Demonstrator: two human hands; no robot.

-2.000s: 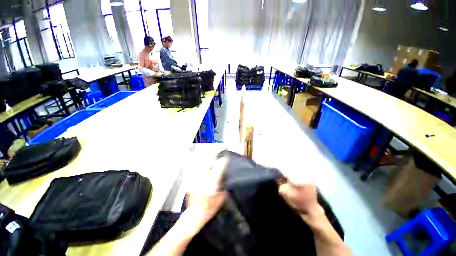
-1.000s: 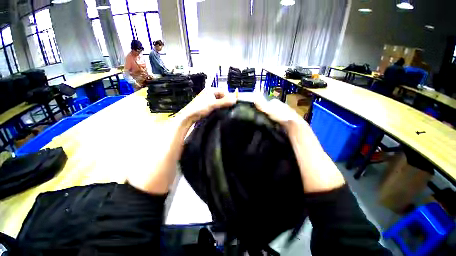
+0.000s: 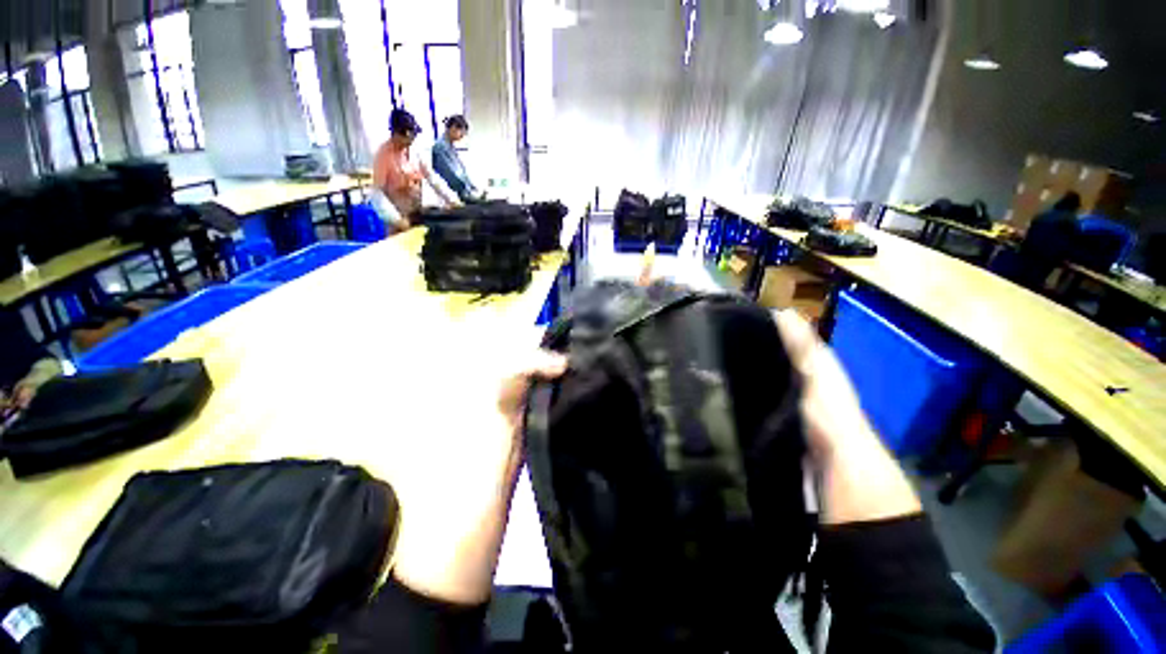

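A dark camouflage backpack (image 3: 678, 447) is held up in front of me, its rounded top away from me and its patterned outside showing. Part of a wrapped post (image 3: 647, 265) shows just beyond its top. My left hand (image 3: 531, 383) grips the bag's upper left edge. My right hand (image 3: 808, 364) holds its upper right side, with the fingers mostly hidden by the bag. The lower end of the bag is cut off by the picture's bottom edge.
Black backpacks (image 3: 237, 543) lie on the long table (image 3: 320, 371) at the left. A pile of dark bags (image 3: 476, 248) stands farther back. Two people (image 3: 407, 173) are behind it. Blue bins (image 3: 895, 371) and a blue stool (image 3: 1100, 626) are at the right.
The backpack's rounded end was over the post, hands together at its top. Now it is nearer upright with the camouflage outside showing, and my hands have moved apart to its sides.
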